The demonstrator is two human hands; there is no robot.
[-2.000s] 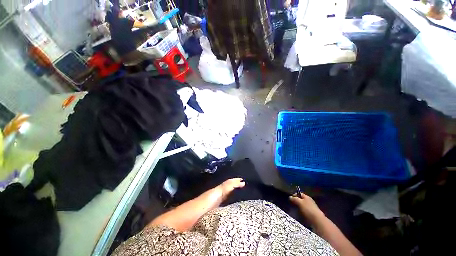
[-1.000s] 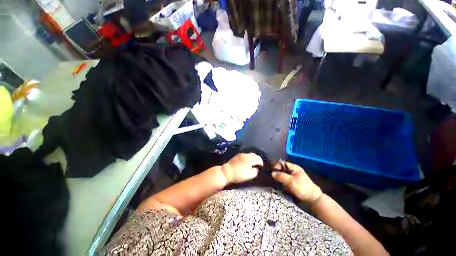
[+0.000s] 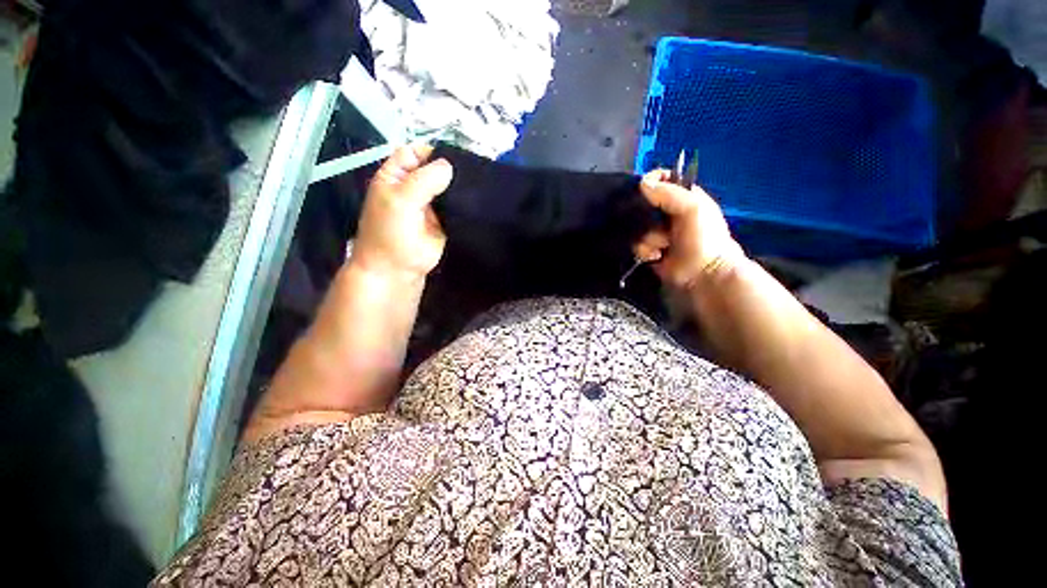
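Observation:
A black garment [image 3: 540,224] is stretched between my two hands in front of my patterned top. My left hand [image 3: 404,209] grips its upper left edge between thumb and fingers. My right hand [image 3: 687,230] grips its upper right edge and also holds the thread snips [image 3: 687,168], whose two pointed blades stick up past the fingers. A small thin metallic-looking bit shows below the right fingers; I cannot tell what it is. The lower part of the garment merges with dark cloth near my lap.
A pale table with a light blue-green metal edge [image 3: 245,310] stands at left, with a pile of black garments [image 3: 126,149] on it. A white cloth pile [image 3: 471,69] lies beyond the table corner. A blue plastic crate [image 3: 804,144] is on the floor ahead right.
My hands have moved apart and forward from close together, spreading the black garment between them. The view has tilted down, so the crate and piles sit higher in the picture.

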